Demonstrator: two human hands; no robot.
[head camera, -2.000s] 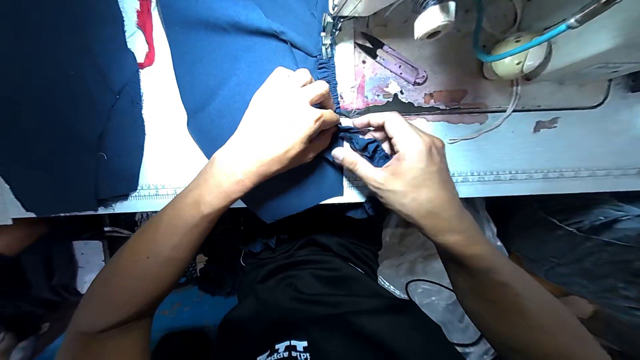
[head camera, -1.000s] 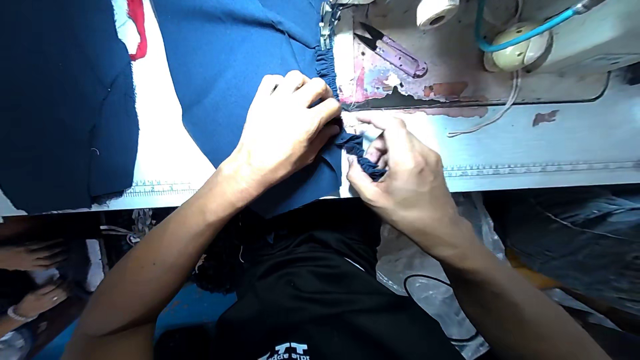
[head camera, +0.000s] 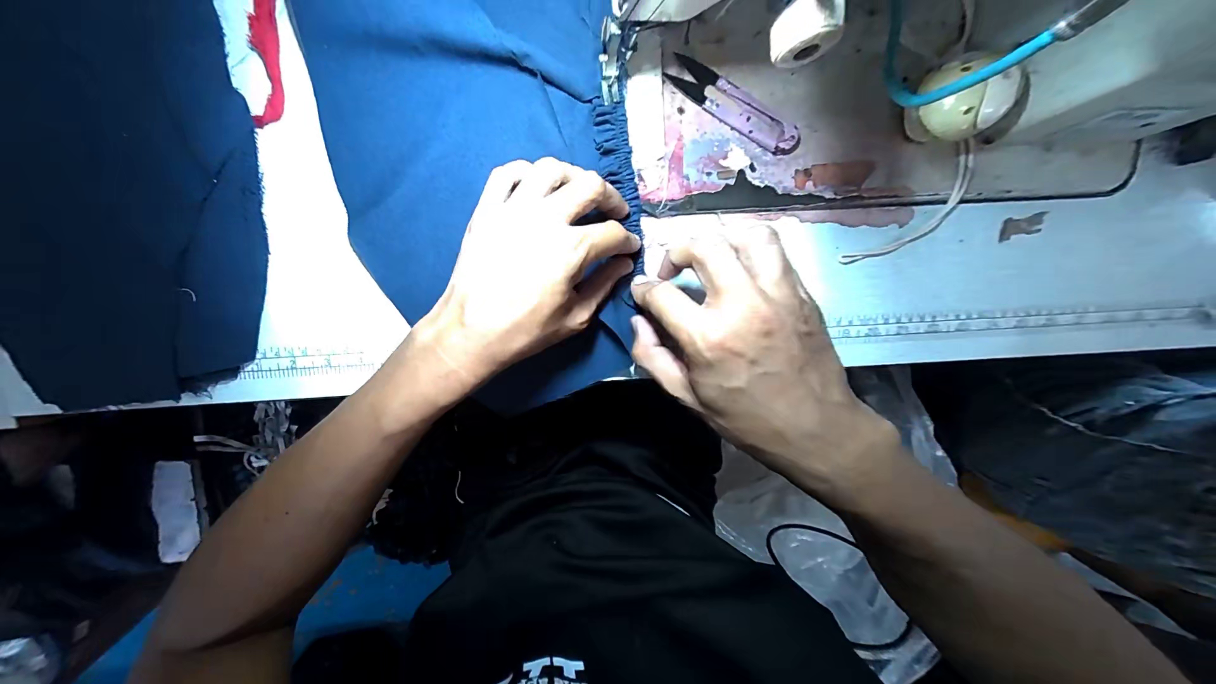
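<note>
Navy fabric (head camera: 456, 123) lies on the sewing machine table, its right edge gathered into a ruffled strip (head camera: 616, 152) that runs up to the presser foot (head camera: 611, 71). My left hand (head camera: 546, 252) rests palm down on the cloth, its fingertips pinching the gathered edge. Just to the right, my right hand (head camera: 736, 313) has its thumb and index finger at the same edge, below the left fingertips; the fabric between them is mostly hidden. Purple thread snips (head camera: 746, 114) with dark blades lie on the machine bed, right of the foot.
More dark navy fabric (head camera: 123, 190) covers the table's left side, beside a red strip (head camera: 267, 62). A white thread cone (head camera: 807, 30), a blue tube (head camera: 978, 81) and a round cream fitting (head camera: 964, 100) are at upper right. A measuring tape (head camera: 1026, 321) runs along the front edge.
The dark ruffled part that bunched out between my right fingers is no longer seen there. My left hand stays on the fabric. A person's hands at the lower left have gone from view.
</note>
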